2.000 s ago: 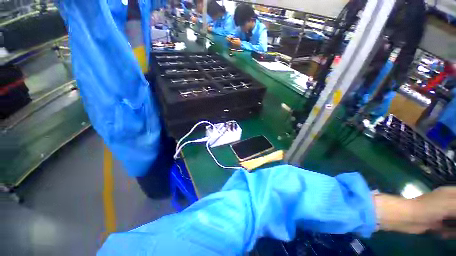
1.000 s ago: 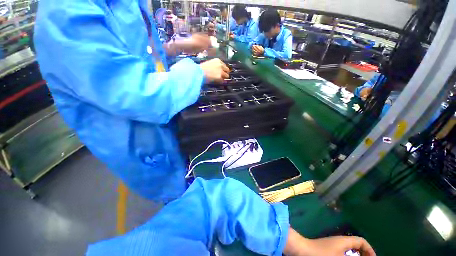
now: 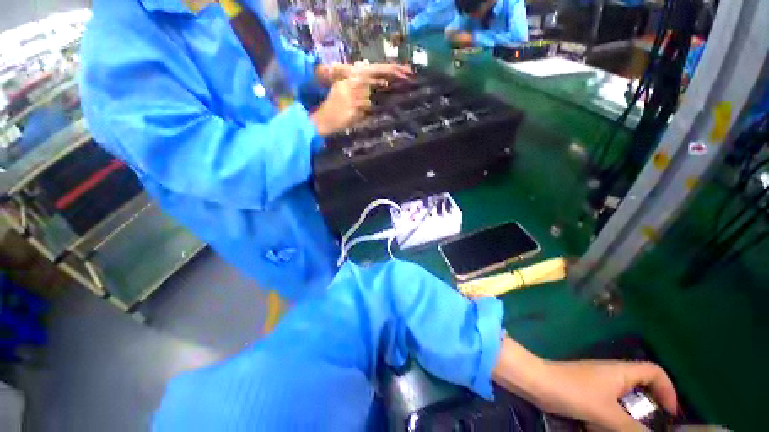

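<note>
My left hand, in a blue sleeve, reaches in from the lower left. Its curled fingers hold a small dark electronic unit with a bright, shiny face. Part of a glossy black compartment tray lies under my forearm and hand, cut off by the bottom edge. My right hand is not in view; a pale sliver at the bottom edge beside the unit is too small to identify.
On the green bench lie a bundle of pale sticks, a smartphone and a white power strip with cables. Behind them stand stacked black trays, a coworker's hands over them. A metal upright rises at right.
The view has shifted, and the phone, sticks and upright sit further right and higher. My left hand still holds the unit, now more visible. The coworker's hands are closer together over the stacked trays.
</note>
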